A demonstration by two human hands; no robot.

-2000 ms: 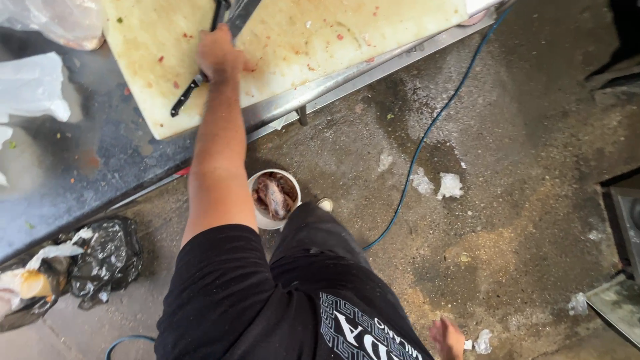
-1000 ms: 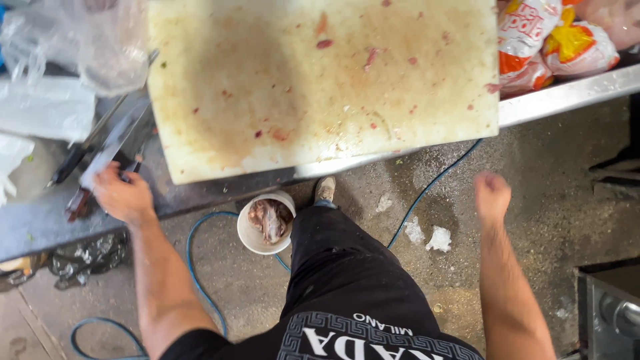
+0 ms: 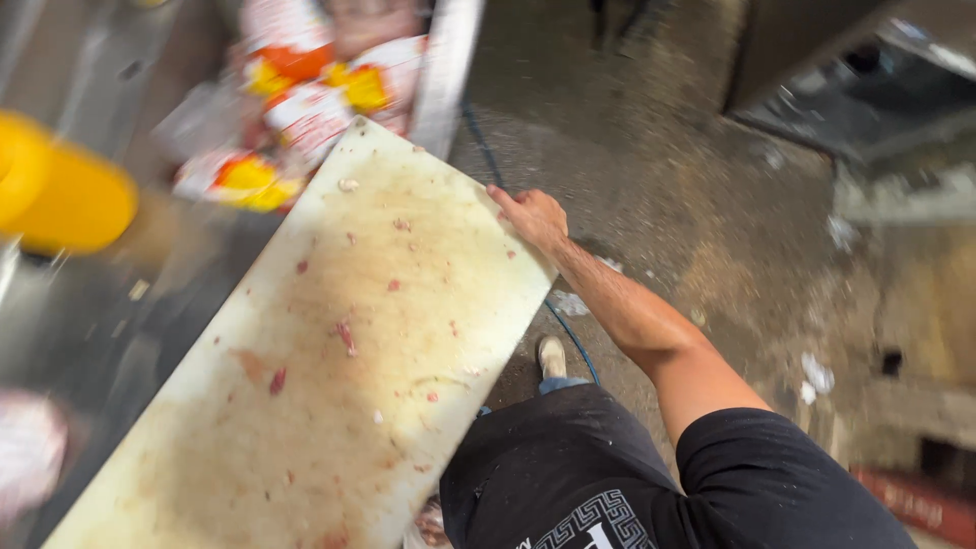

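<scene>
With my right hand I grip the short edge of a large white plastic cutting board, the thumb on its upper face and the fingers beneath, hidden. Red meat scraps and brownish stains lie on the board. One corner of it reaches up to printed plastic packages of meat. My left hand is out of the frame.
A blurred yellow plastic container stands on the metal table at the left. The table's metal rim runs at the top. On the wet floor lie a blue hose and white scraps. Metal equipment stands at the right.
My right hand, off the board one second ago, now holds its edge. The board is angled and overlaps the packages' side. My left hand, earlier at the knives, has left the view, which has swung strongly.
</scene>
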